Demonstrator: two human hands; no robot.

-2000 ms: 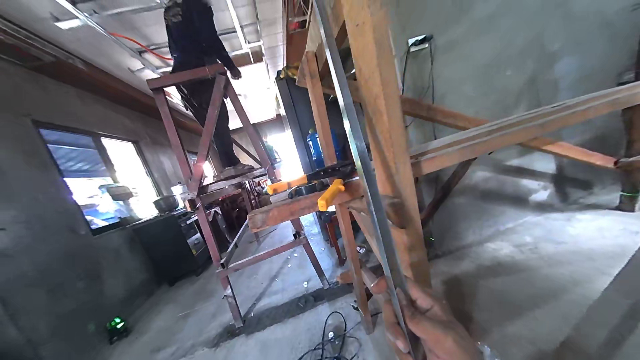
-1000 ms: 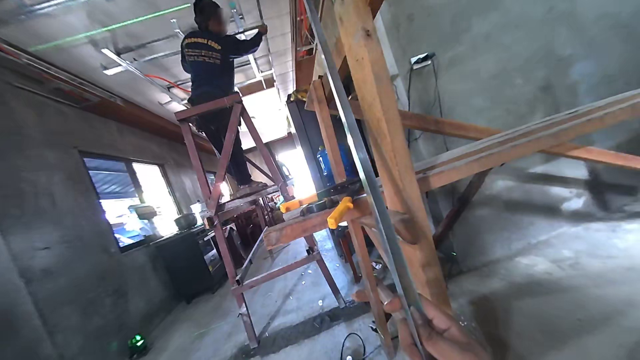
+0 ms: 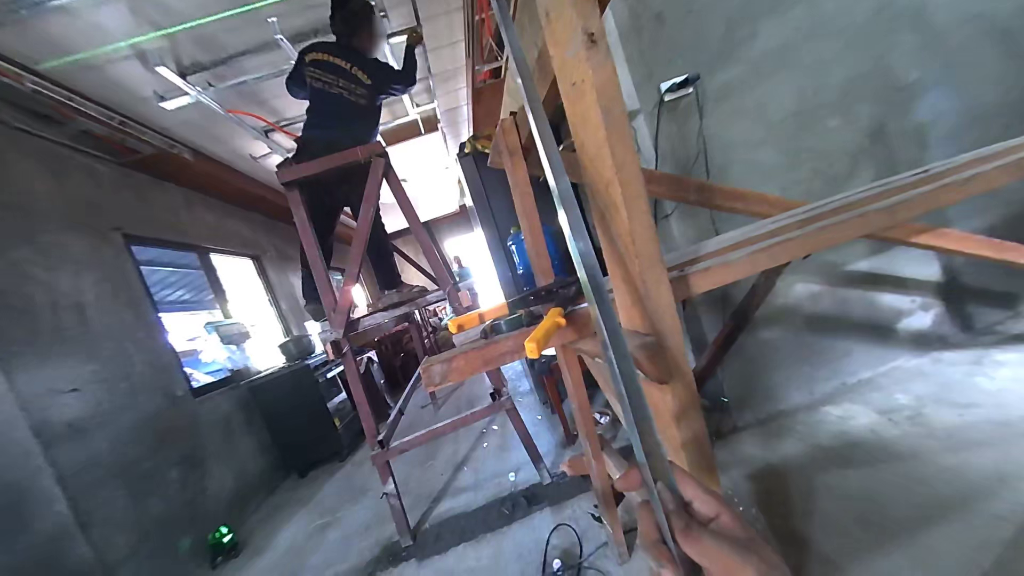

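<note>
My right hand (image 3: 704, 528) is at the bottom, right of centre, closed around the lower part of a long, thin metal profile (image 3: 580, 240). Fingertips show on the profile's left side. The profile rises at a slant to the top edge, in front of a wooden post (image 3: 612, 160). My left hand is not in view. Beyond the profile, a yellow-handled tool (image 3: 546, 333) and another yellow handle (image 3: 478, 318) lie on a wooden beam (image 3: 496, 356), with dark items between them.
A person (image 3: 340, 88) stands on a reddish-brown metal scaffold (image 3: 360, 400), one hand raised to the ceiling framing. A sloping timber rail (image 3: 848, 224) runs right. On the floor are a black cable (image 3: 564, 532) and a green-lit device (image 3: 223, 544). A dark cabinet (image 3: 296, 412) stands by the window.
The view has swung upward and left, bringing the person's upper body into sight. The person's arm is now raised to the ceiling. My right hand keeps hold of the metal profile.
</note>
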